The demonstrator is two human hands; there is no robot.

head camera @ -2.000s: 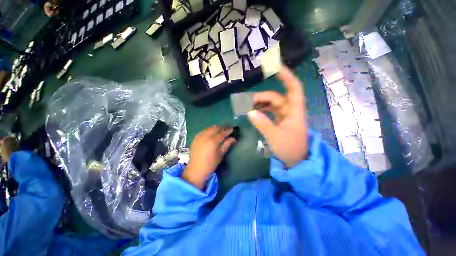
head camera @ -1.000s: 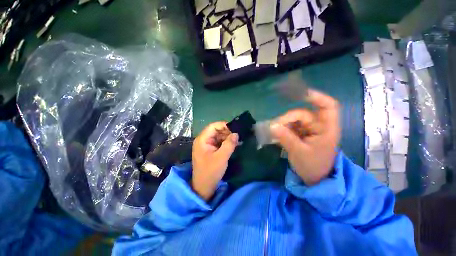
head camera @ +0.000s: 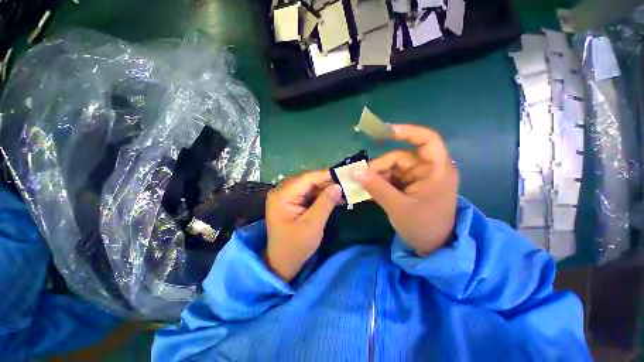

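Note:
My left hand pinches a small black part by its left edge, in front of my chest. A pale square lies over the face of the black part, with the dark edge showing above and at the left. My right hand grips the pale square at its right side between thumb and a finger. A second pale square, beige and tilted, is stuck on the raised index fingertip of my right hand, above the black part.
A black tray with piled pale-faced pieces stands at the top. A crinkled clear plastic bag with black parts lies left. Overlapping pale squares form a column at right, beside a clear plastic sleeve. A blue sleeve shows at the left edge.
The black part has come up from the bench into my left hand. The pale square in my right hand has moved left onto it. The view has shifted, so the tray sits higher in the picture.

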